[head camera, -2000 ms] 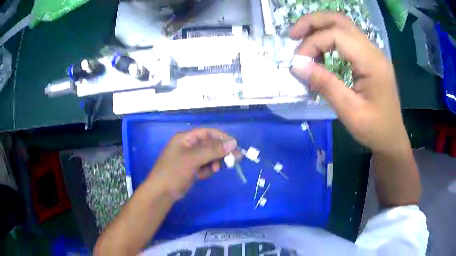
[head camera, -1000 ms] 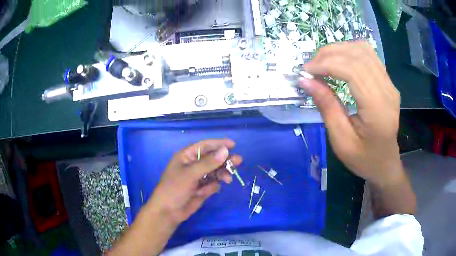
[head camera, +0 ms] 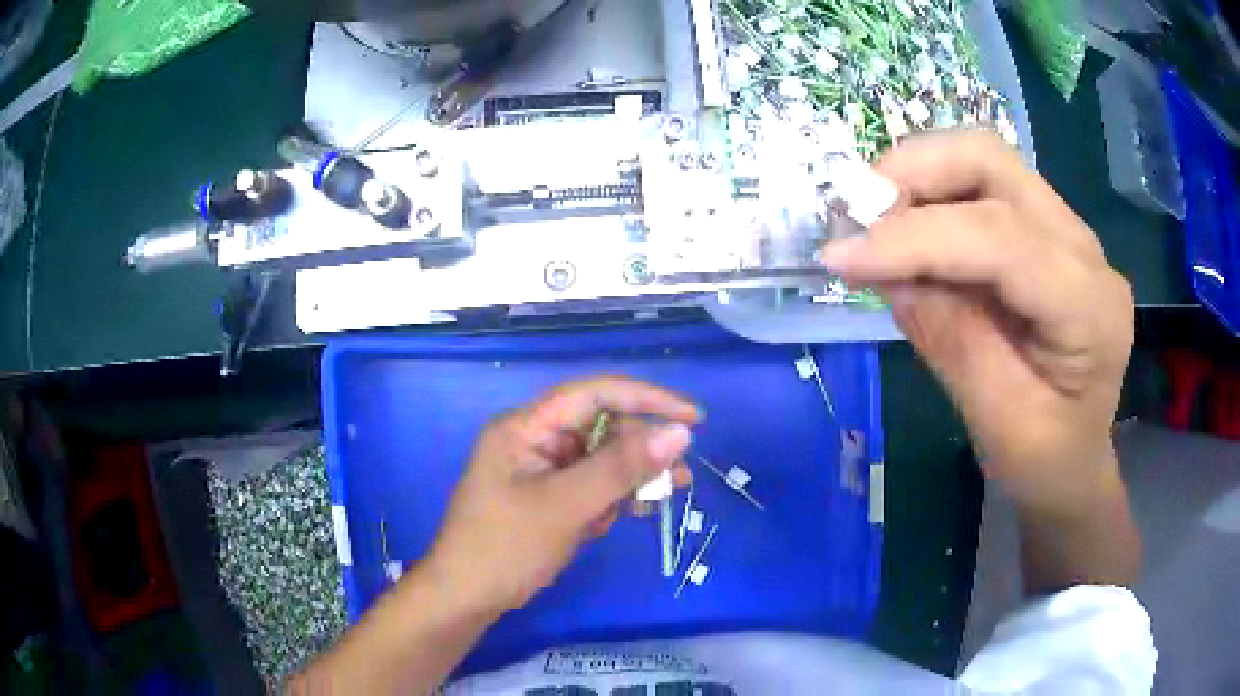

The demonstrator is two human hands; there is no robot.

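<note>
The silvery assembly fixture (head camera: 558, 272) lies across the bench, with a spring rod in its middle. My right hand (head camera: 1013, 272) is at the fixture's right end, thumb and forefinger at a small white part (head camera: 862, 192); whether it is gripped or still touches the fixture is hard to tell. My left hand (head camera: 544, 490) is over the blue tray (head camera: 544, 598), pinching a white part (head camera: 656, 485) with a greenish stem pointing down. Several loose leaded parts (head camera: 698, 574) lie in the tray.
A clear tub heaped with green-white parts (head camera: 884, 68) stands behind the fixture's right end. A grey tote of parts (head camera: 279, 558) is at lower left. Green plastic (head camera: 150, 34) lies at the back left. A blue bin (head camera: 1203, 204) is at far right. A round metallic shape is behind the fixture.
My left hand has moved slightly right over the tray, its part now pointing straighter down. My right hand has stayed by the fixture's right end, drawn slightly right, with a white part showing at its fingertips.
</note>
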